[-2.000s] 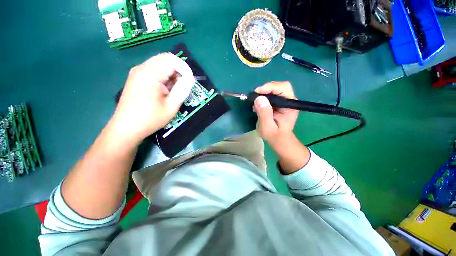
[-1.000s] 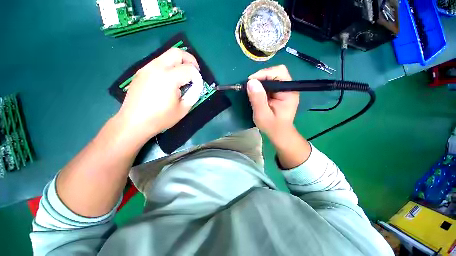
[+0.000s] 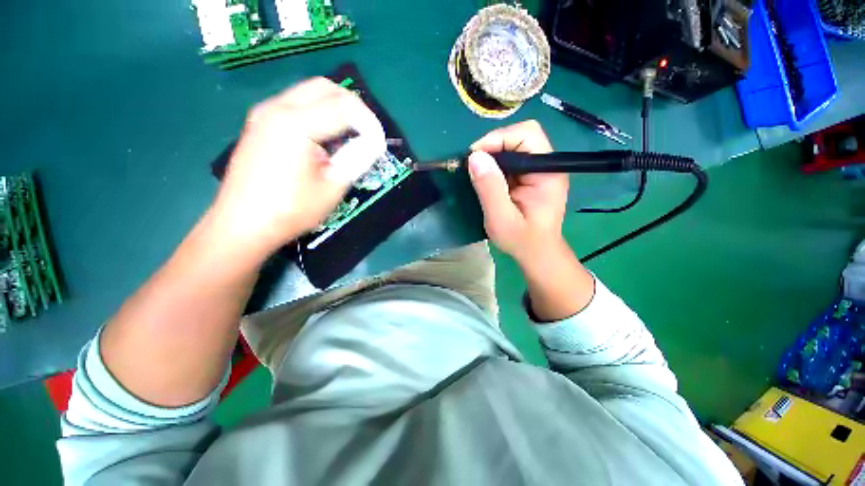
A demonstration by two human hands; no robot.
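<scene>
The green PCB panel [image 3: 365,203] lies on the black work pad [image 3: 343,249], partly covered by my left hand. My left hand [image 3: 302,157] is over the panel, fingers bent together, with white coverings on thumb and fingertip; what the fingertips hold is hidden. My right hand [image 3: 524,190] is closed around the black handle of the soldering iron [image 3: 588,161]. The iron's metal tip points left and reaches the right end of the panel; I cannot tell if it touches.
Stacked panels stand at the far side [image 3: 280,43] and at the left [image 3: 27,247]. The cleaning pot [image 3: 501,57] and tweezers [image 3: 585,118] lie beyond my right hand. The black soldering station [image 3: 654,47] and blue bin [image 3: 785,66] are far right. The iron's cord loops right.
Since a second ago my left hand has shifted slightly, showing more of the panel's near edge. Two seconds ago the iron was tilted more; it now lies nearly level. A red light shows on the station.
</scene>
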